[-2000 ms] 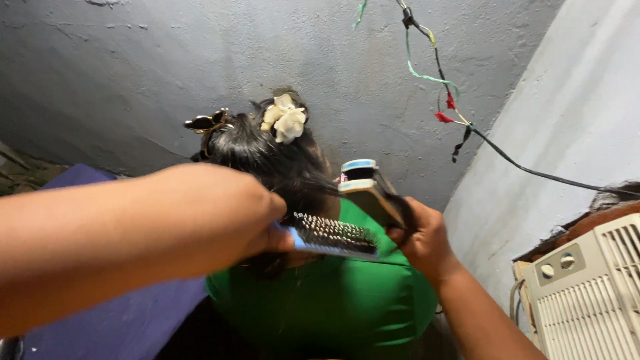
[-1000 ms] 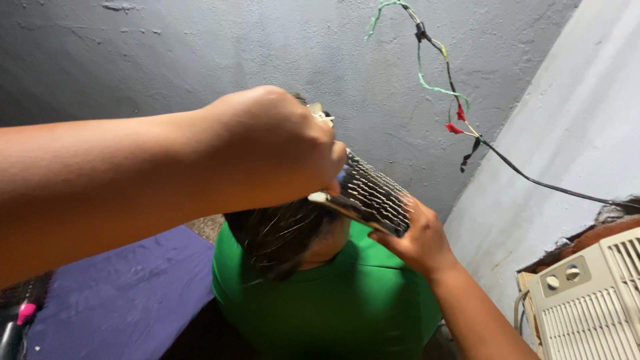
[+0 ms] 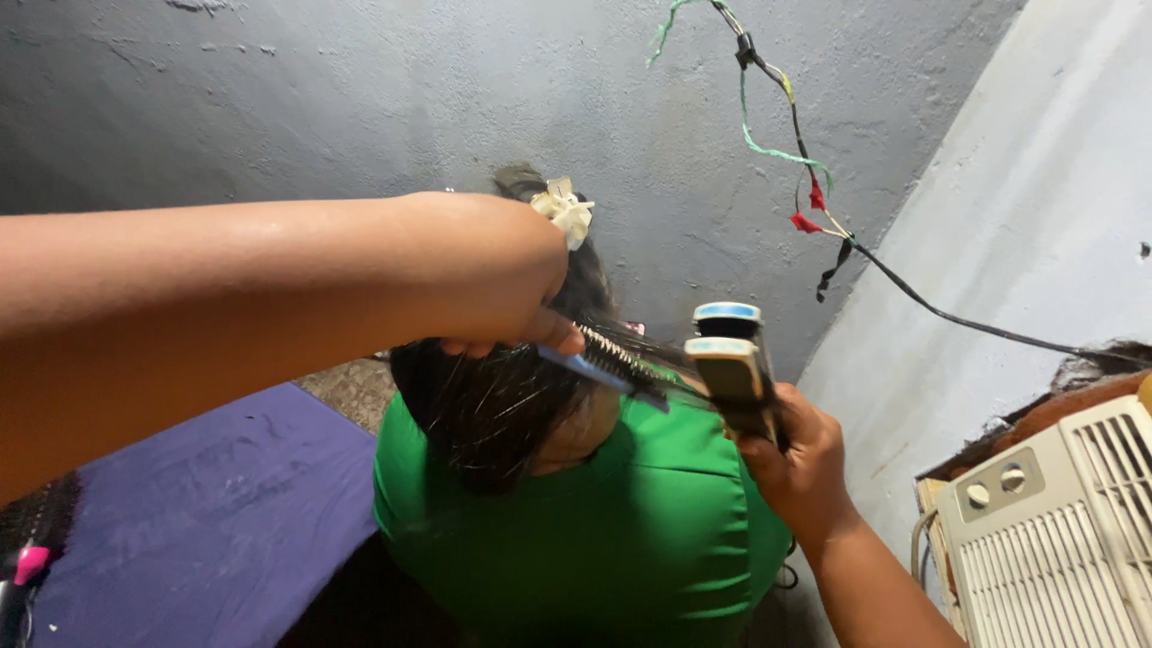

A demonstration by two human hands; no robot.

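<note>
A person in a green top [image 3: 576, 558] sits with their back to me, dark hair [image 3: 486, 414] hanging down and a cream flower hair clip [image 3: 565, 214] on the head. My left hand [image 3: 531, 279] holds a blue hairbrush [image 3: 621, 364], its bristles at a lock of hair stretched to the right. My right hand [image 3: 796, 450] grips a hair straightener [image 3: 733, 369], whose two plate ends point up; the stretched lock reaches it. Whether the plates are closed fully on the hair cannot be told. Part of the brush handle is hidden by my left fingers.
Purple cloth [image 3: 225, 504] covers a surface at the left, with a dark brush-like thing with a pink part [image 3: 32, 564] at its edge. A taped electric cable [image 3: 954, 317] hangs along the grey wall [image 3: 342, 99]. An air conditioner [image 3: 1035, 531] juts out at the lower right.
The straightener, beside the brush and angled across it a second ago, now points up to the right of it. My left hand no longer covers the flower clip as much, and the brush has tilted.
</note>
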